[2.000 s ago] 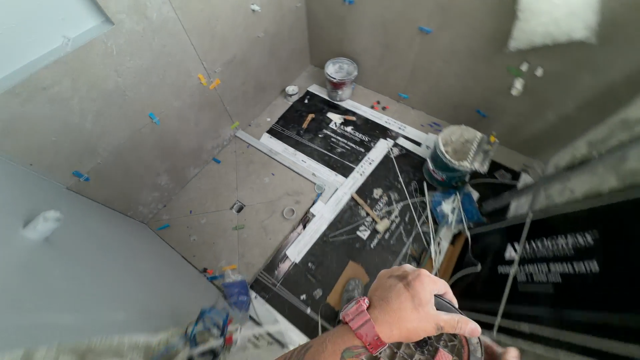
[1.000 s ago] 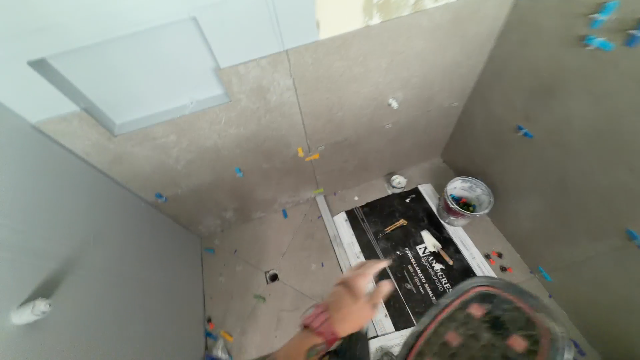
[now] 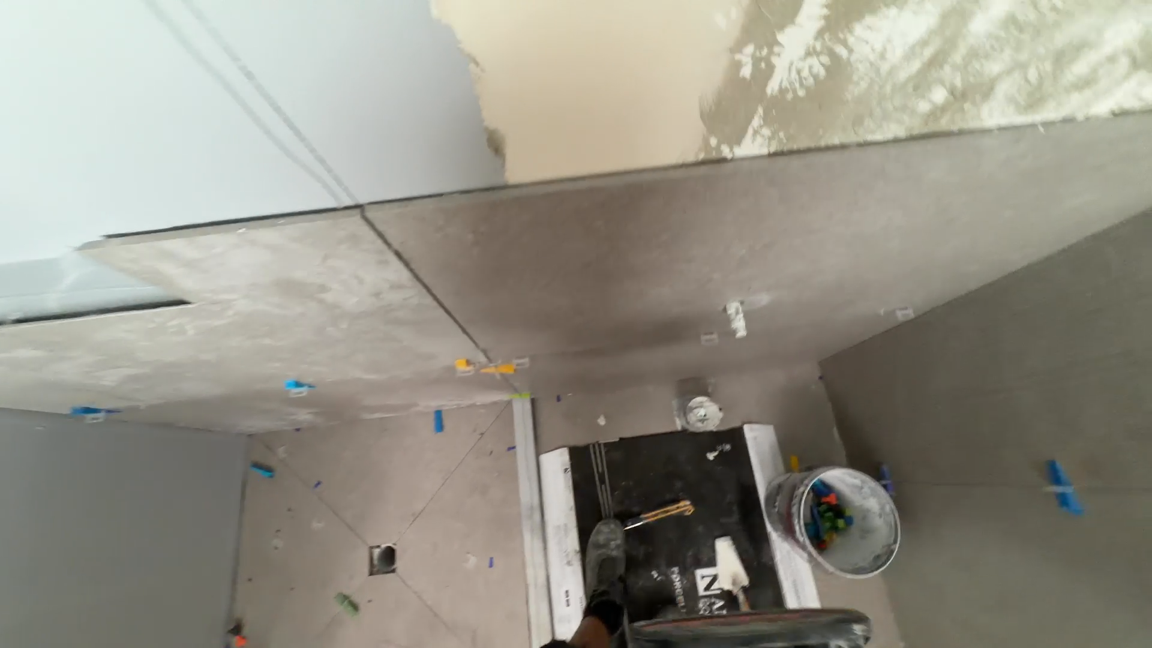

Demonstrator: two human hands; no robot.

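Neither of my hands shows in the head view. At the bottom edge a dark rounded object with reddish trim is partly cut off; what holds it, if anything, cannot be seen. A shoe stands on the black printed cardboard. Just right of its toe lies a yellow-handled tool, perhaps a utility knife. A trowel with a whitish, coated blade lies farther right. Beside the cardboard's right border stands a bucket with coloured tile-levelling wedges inside.
Large tiles cover the lower back wall below bare beige and pale blue surfaces. Blue wedges and yellow wedges sit in clips at the joints. A square floor drain lies left of a long pale strip. A small round container stands behind the cardboard.
One second ago a hand with a red wristband reached over the cardboard; it is out of view now. The dark rounded object sits lower in the picture. The view has swung toward the back wall.
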